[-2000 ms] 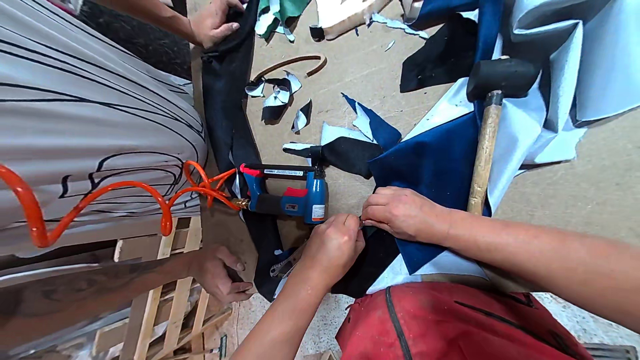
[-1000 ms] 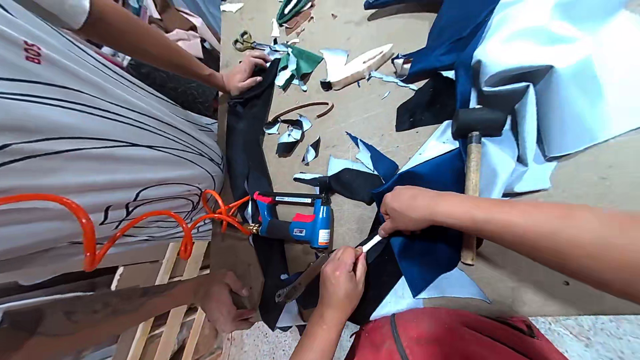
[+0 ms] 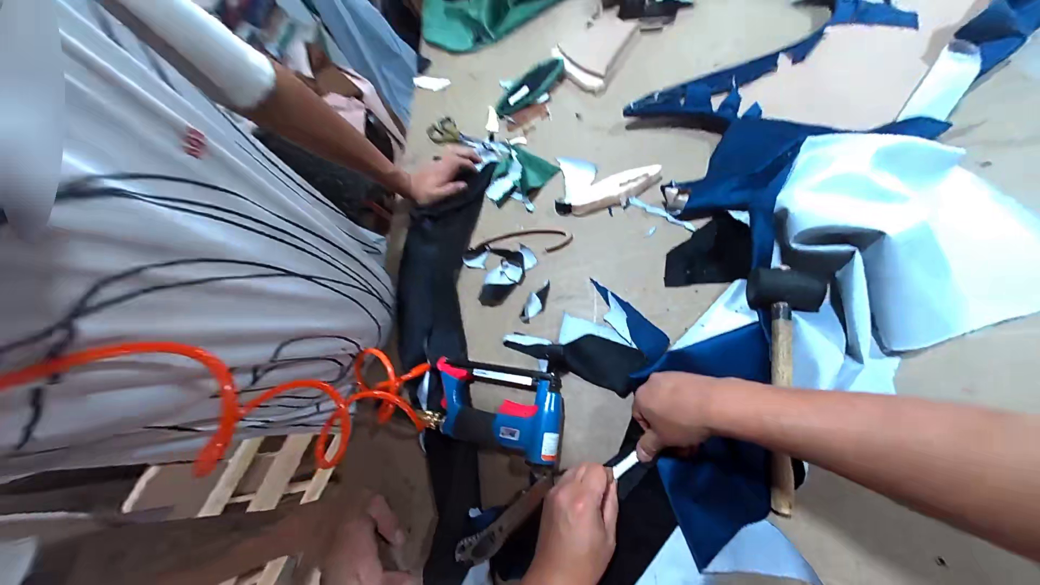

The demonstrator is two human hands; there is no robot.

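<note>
My left hand (image 3: 575, 520) grips a narrow white strip (image 3: 626, 465) at its lower end, over black material. Up and to the right, my right hand (image 3: 678, 414) pinches the strip's other end above blue fabric (image 3: 707, 504). A blue pneumatic staple gun (image 3: 508, 426) with an orange coiled air hose (image 3: 325, 386) lies just above my left hand, across a long black upholstery piece (image 3: 435, 292). Beside my left hand is a worn metal tool (image 3: 504, 524), partly hidden by it. A black-headed mallet with a wooden handle (image 3: 782, 366) rests under my right forearm.
A co-worker's hand (image 3: 443, 175) rests on the black piece's upper end, near scissors (image 3: 443, 130); their other hand (image 3: 378, 540) is low at the left. Fabric scraps (image 3: 504, 276) and a curved brown strip (image 3: 532, 236) lie mid-table. White-backed fabric (image 3: 934, 244) spreads right, and wooden slats (image 3: 268, 475) show lower left.
My hands, close together two seconds ago, are now farther apart with the white strip showing between them. The view has shifted, showing more of the table's far side.
</note>
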